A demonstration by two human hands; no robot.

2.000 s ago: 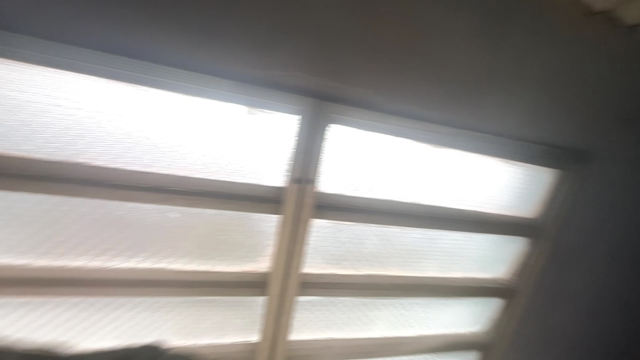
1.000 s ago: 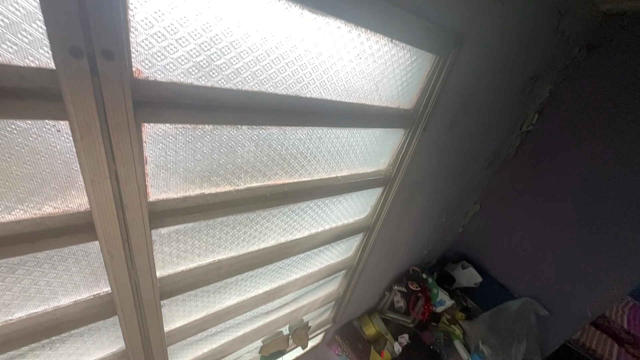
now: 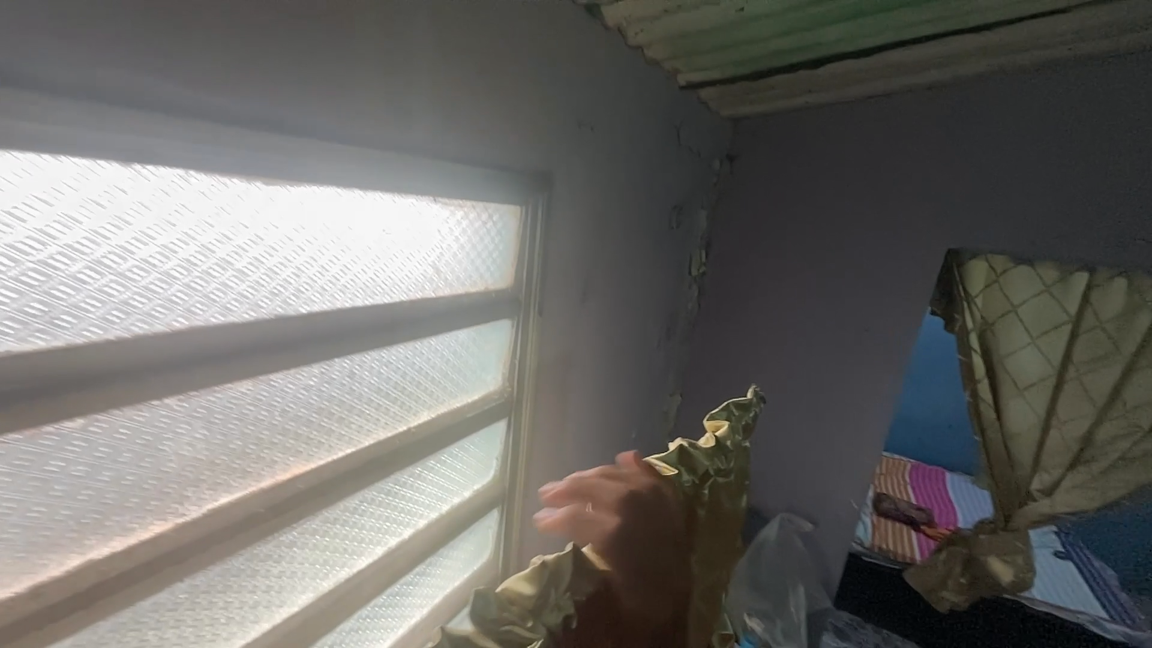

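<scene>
My right hand (image 3: 616, 513) is raised at the lower middle, blurred, with its fingers toward the louvred window. It holds a shiny gold-green fabric (image 3: 720, 486) with a ruffled edge; the exact grip is hard to see. The fabric rises in a point to the right of the hand, and another bunched part (image 3: 535, 589) lies below and left of it. The window (image 3: 270, 342), with patterned glass panes in a metal frame, fills the left side. My left hand is out of view.
A corrugated roof (image 3: 855, 45) is overhead. Cracked plaster runs down the wall corner (image 3: 697, 261). On the right, a knotted gold curtain (image 3: 1053, 360) hangs in an opening, with striped bedding (image 3: 945, 495) beyond. A clear plastic bag (image 3: 783, 567) is at the bottom.
The view has swung right and up, showing the roof and the curtained opening. My right hand and a large part of the ruffled fabric have come into view beside the window.
</scene>
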